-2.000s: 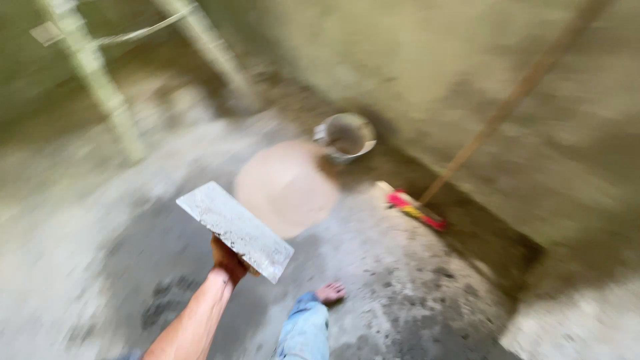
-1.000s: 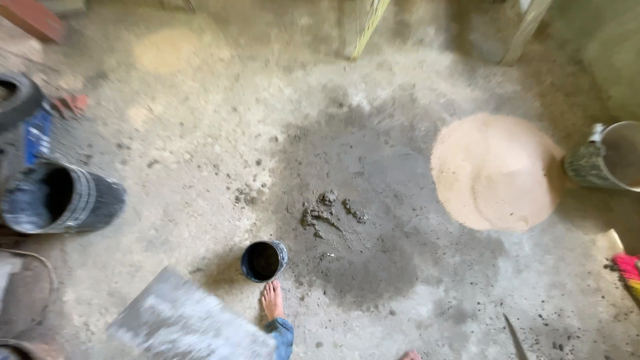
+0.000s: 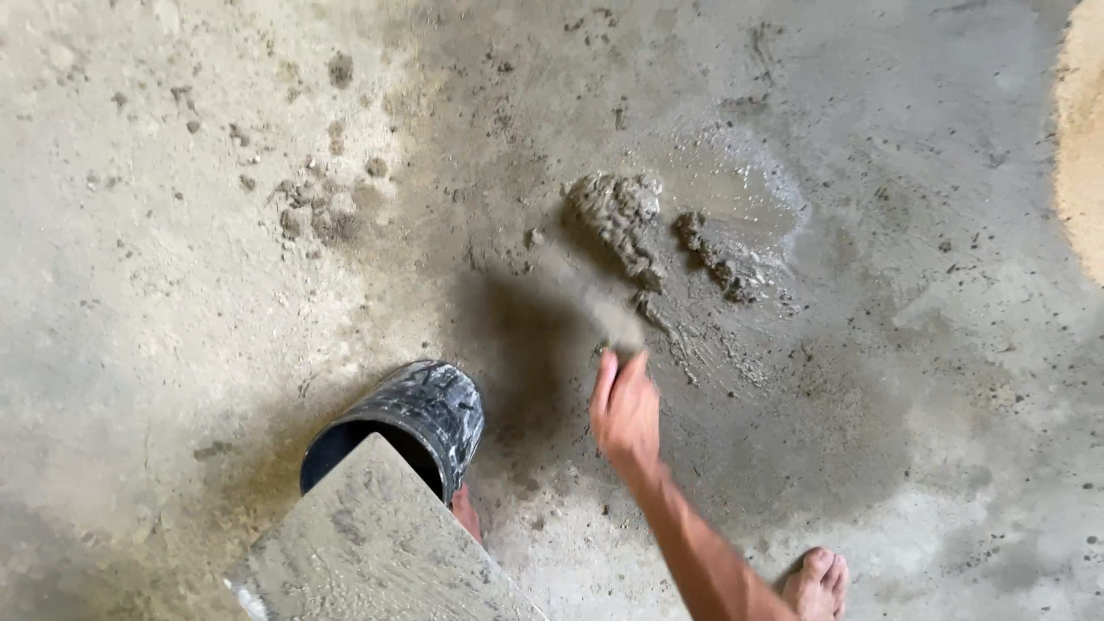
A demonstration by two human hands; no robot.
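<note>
My right hand (image 3: pixel 628 410) is closed around the handle end of a motion-blurred tool, likely a trowel (image 3: pixel 604 310), low over the wet floor. Just beyond it lies a heap of wet mortar (image 3: pixel 617 216), with a smaller smeared ridge of mortar (image 3: pixel 720 259) to its right. A flat rectangular board (image 3: pixel 379 548), coated with grey residue, covers the bottom left of the view. My left hand is not visible; the board hides whatever is beneath it. The board's corner overlaps the mouth of a black bucket (image 3: pixel 461 405) with pale smears.
Wet concrete floor (image 3: pixel 828 414) surrounds the mortar, with a shallow puddle (image 3: pixel 750 190) behind it. Small crumbs of mortar (image 3: pixel 332 211) are scattered at left. The edge of a tan pile (image 3: pixel 1082 138) shows at far right. My bare feet (image 3: pixel 815 582) are near the bucket and at bottom right.
My right hand with the blurred tool has come into view beside the mortar. The view has moved closer to the floor. The board now overlaps the bucket's mouth.
</note>
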